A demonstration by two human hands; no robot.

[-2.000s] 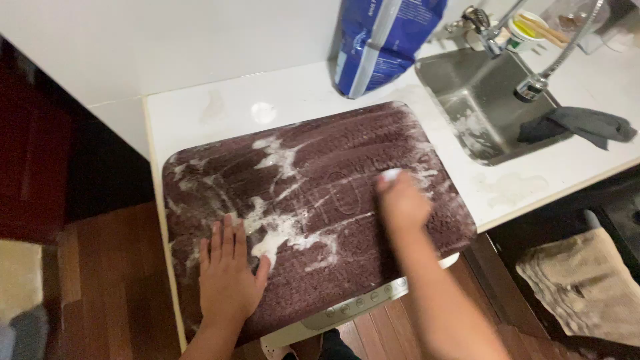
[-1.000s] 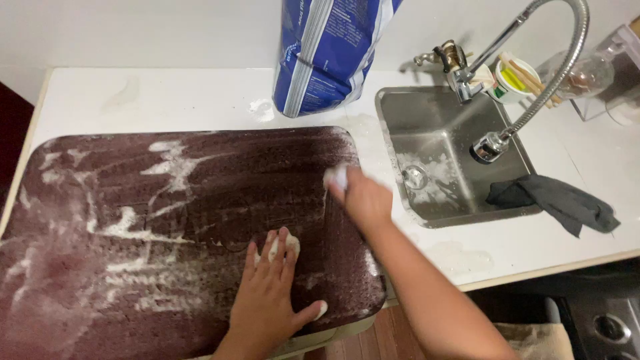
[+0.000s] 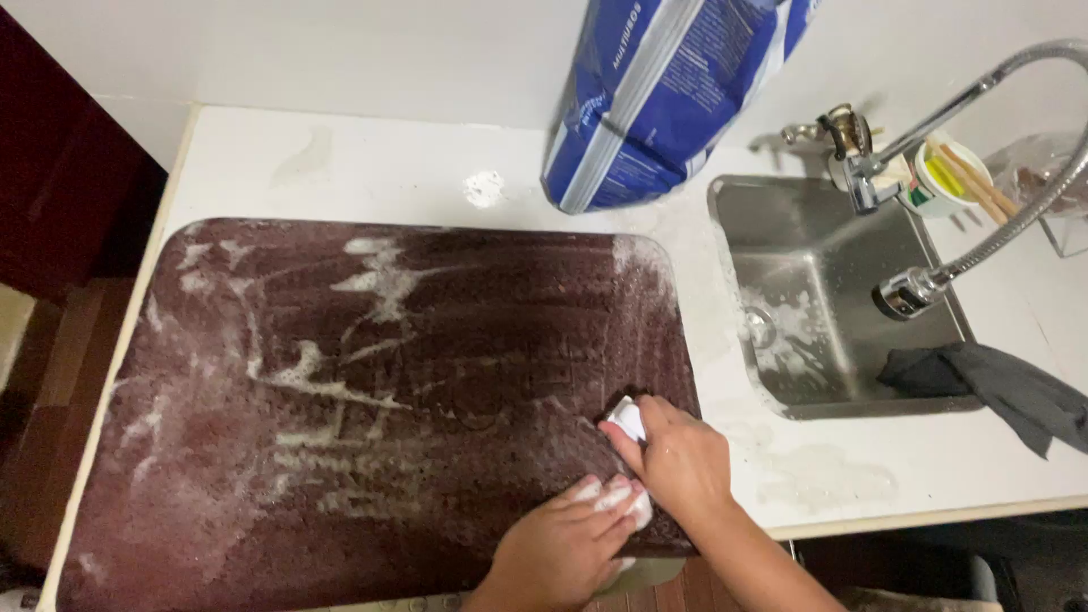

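A dark brown mat (image 3: 476,340) with rounded corners and streaks of white foam lies flat on the white countertop (image 3: 391,178). My right hand (image 3: 684,459) grips a small white object (image 3: 628,419), pressed on the mat near its right edge; most of the object is hidden by the fingers. Just below and left of it, my left hand (image 3: 569,540) rests on the mat's lower right part, foam on its fingertips. I see nothing held in it.
A large blue plastic bag (image 3: 671,102) stands behind the mat. At the right are a steel sink (image 3: 841,272) with foam inside, a flexible chrome faucet (image 3: 918,289) over it, a dark grey cloth (image 3: 1011,387) over its rim, and a white tub (image 3: 935,191) with wooden sticks.
My right hand has moved down the mat's right side with the white object, and my left hand has moved right, close beside it. Foam on the mat's right part has thinned. The view has shifted.
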